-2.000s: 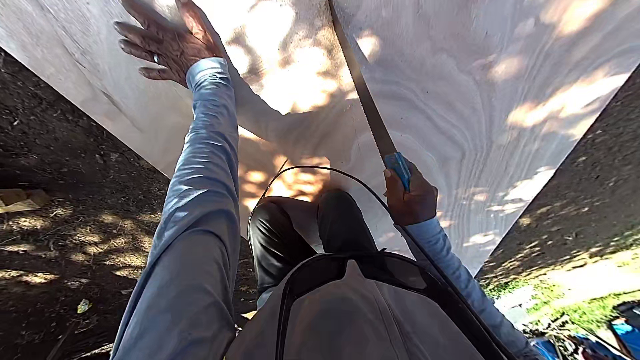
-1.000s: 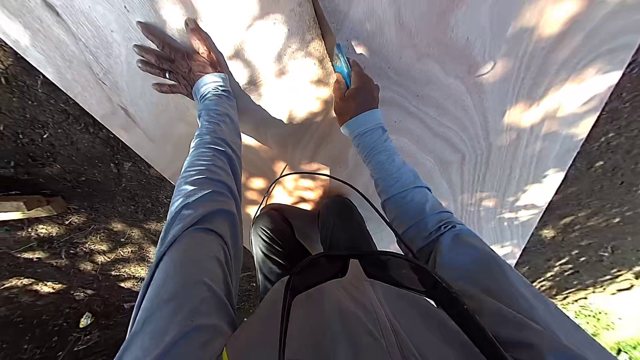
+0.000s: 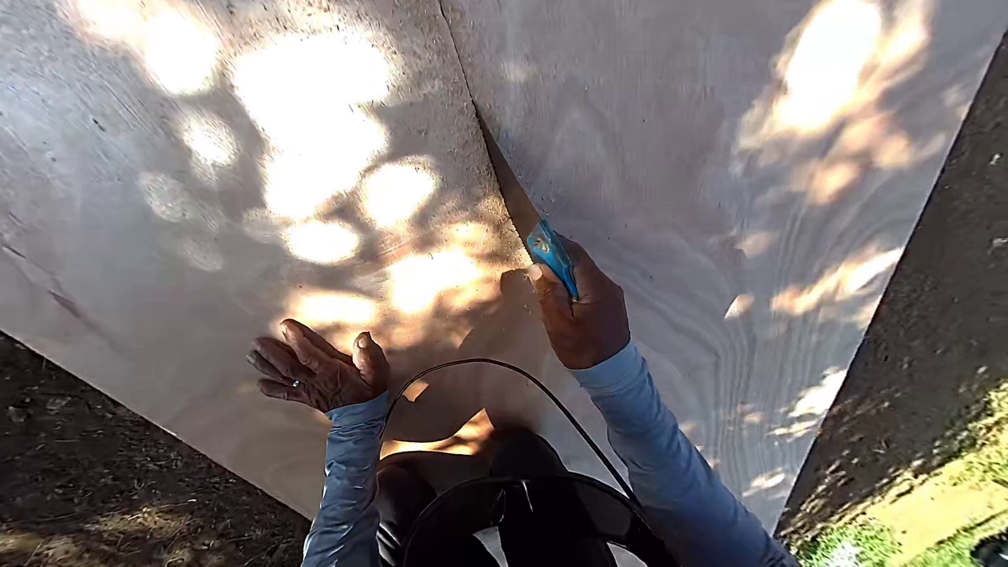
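A large plywood sheet [image 3: 677, 189] lies below me, with a dark cut line running from its top edge area down toward the middle. My right hand [image 3: 587, 307] grips the blue handle of a handsaw [image 3: 508, 185], right of centre. The saw's blade points up and to the left, in line with the cut, and part of it is hidden in the wood. Lower left of centre, my left hand [image 3: 327, 366] rests on or just over the sheet, fingers spread, a ring on one finger, holding nothing.
A thin black cord [image 3: 488, 362] arcs between my forearms. Dark glasses [image 3: 528, 504] hang at the bottom, over my legs. Bare soil [image 3: 87, 465] lies beyond the sheet's lower left edge, and soil with grass [image 3: 858, 543] beyond its right edge. Patches of sunlight fall on the sheet.
My left hand has come down the sheet, nearer to my body. The saw has slid back and forth along the cut in my right hand. The view has shifted.
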